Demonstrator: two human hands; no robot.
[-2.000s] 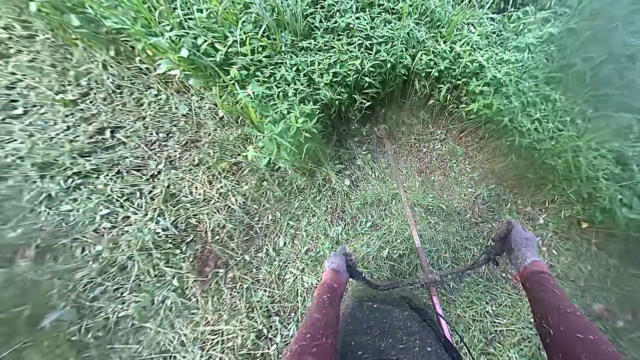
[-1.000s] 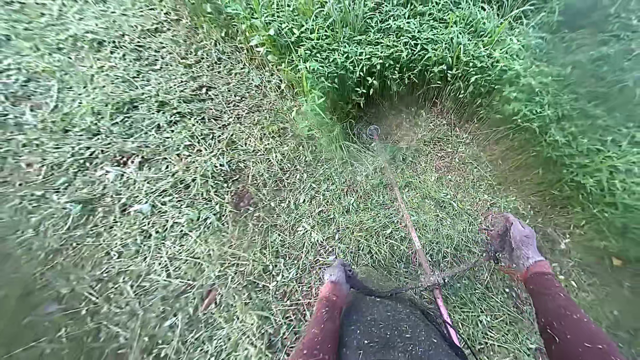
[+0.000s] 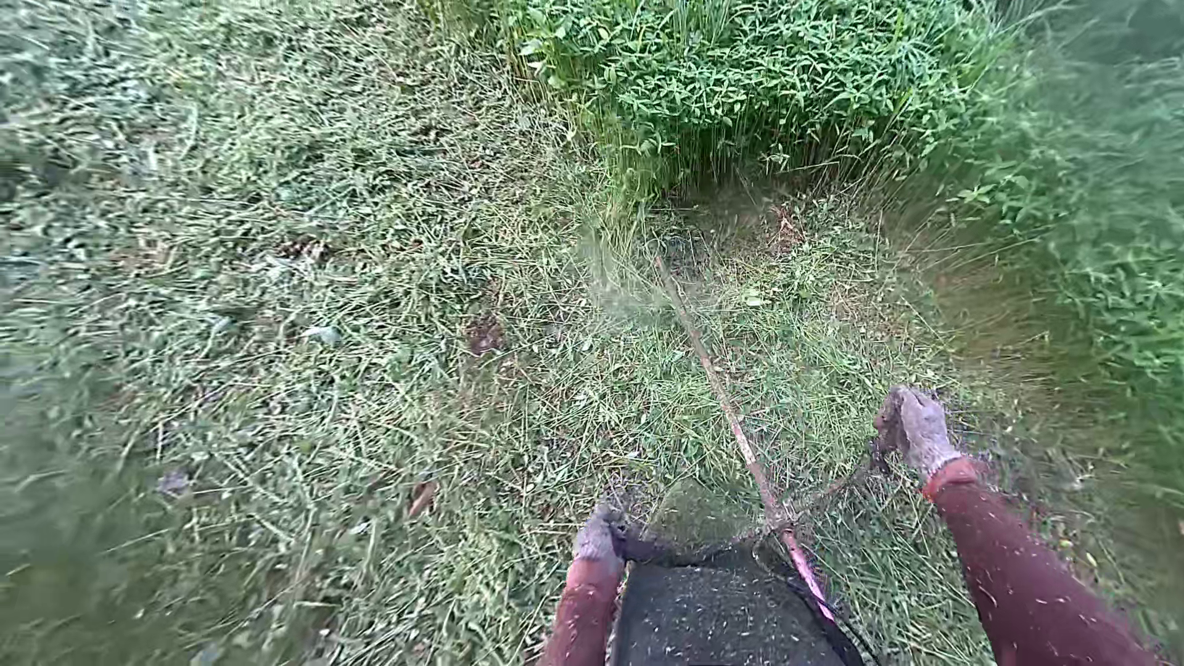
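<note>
A long-shafted brush cutter (image 3: 735, 427) runs from the lower right up to the cut ground, its head blurred near the foot of the uncut weeds. In a pale, dirty glove, my left hand (image 3: 599, 536) grips the left end of the dark handlebar (image 3: 689, 555). My right hand (image 3: 916, 427), gloved alike, is closed around the right end of that bar. Grass bits speckle both dark red sleeves. Below the bar, a dark cloth or apron (image 3: 721, 615) covers the front of my body.
Dense green weeds (image 3: 740, 83) stand at the top and along the right side. Cut grass (image 3: 370, 370) covers the ground to the left and between the arms. A small brown piece (image 3: 423, 498) and a pale piece (image 3: 322, 335) lie in the clippings.
The view has shifted, showing more mown ground at the left. The cutter's head has swept left along the foot of the weeds. Both hands have kept hold of the handlebar.
</note>
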